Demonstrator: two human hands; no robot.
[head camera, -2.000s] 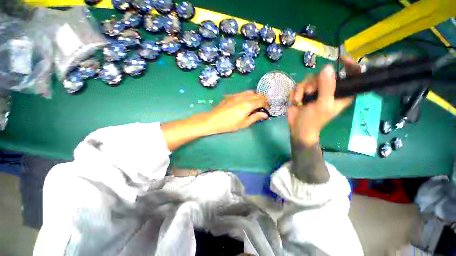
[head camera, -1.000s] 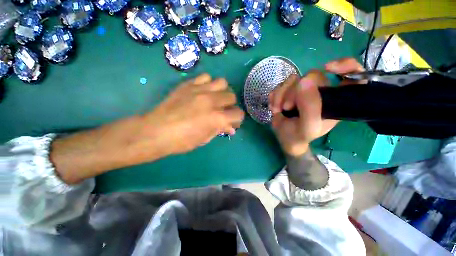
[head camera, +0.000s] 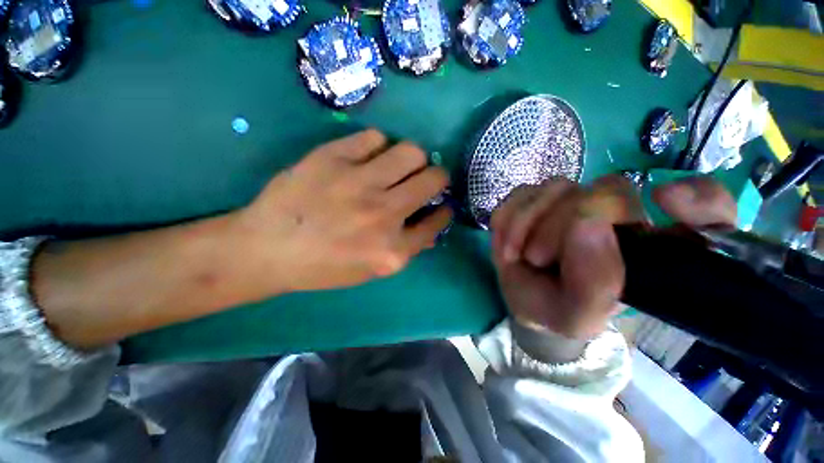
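Note:
My left hand (head camera: 352, 212) lies low over the mat with its fingers curled over a circuit-board module (head camera: 440, 201); only a little blue and dark rim shows between the fingers. My right hand (head camera: 569, 244) is closed around the front of a thick black electric screwdriver (head camera: 723, 294), which reaches to the right edge. Its tip is hidden behind my fingers. The round perforated screw dish (head camera: 515, 149) stands between my hands, with many tiny silver screws heaped on its right side. My right fingers overlap its lower edge.
Several blue modules (head camera: 341, 63) lie along the top of the green mat (head camera: 181, 163). More modules (head camera: 661, 131) lie at the upper right, near a crumpled clear bag (head camera: 730, 122), a dark cable and the yellow post (head camera: 784, 54). Part of a teal box (head camera: 748, 203) shows beyond the screwdriver.
The view has moved closer since the first frame and shifted. The screwdriver's rear has swung lower on the right. My right hand has moved to the dish's lower edge, uncovering the heaped screws.

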